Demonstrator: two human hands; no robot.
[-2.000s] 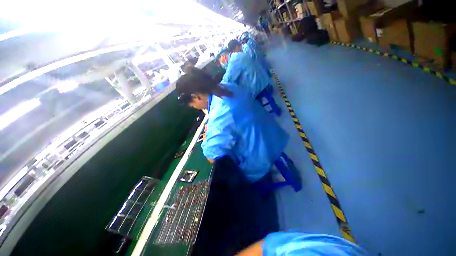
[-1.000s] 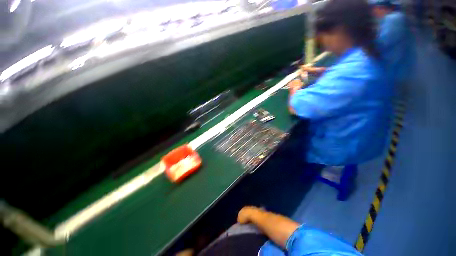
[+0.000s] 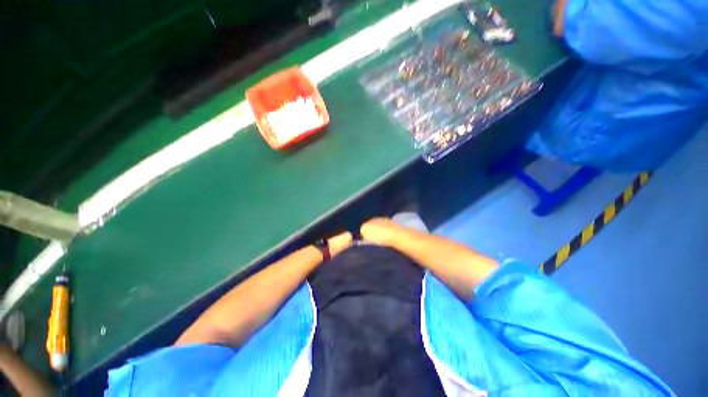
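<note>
My left hand [image 3: 339,243] and my right hand [image 3: 376,230] are close together at my lap, below the bench's front edge. Their fingers are small and mostly hidden, so I cannot tell whether they hold anything. An orange-red bin [image 3: 262,102] with a heap of white pieces [image 3: 293,120] stands on the green bench [image 3: 202,198] in front of me, against the white strip. A clear compartment tray [image 3: 454,89] full of tiny dark and coppery parts lies to its right, near the bench edge.
A yellow-orange screwdriver [image 3: 59,322] lies at the far left, near another person's arm [image 3: 22,374]. A phone unit [image 3: 491,24] lies beyond the tray. A blue-coated person [image 3: 633,93] sits at the right by a blue stool [image 3: 547,182]. Yellow-black tape [image 3: 596,225] marks the floor.
The view has swung left and down from the line of workers to my lap. Both my forearms now show. The bin, tray and neighbour stand higher in the picture.
</note>
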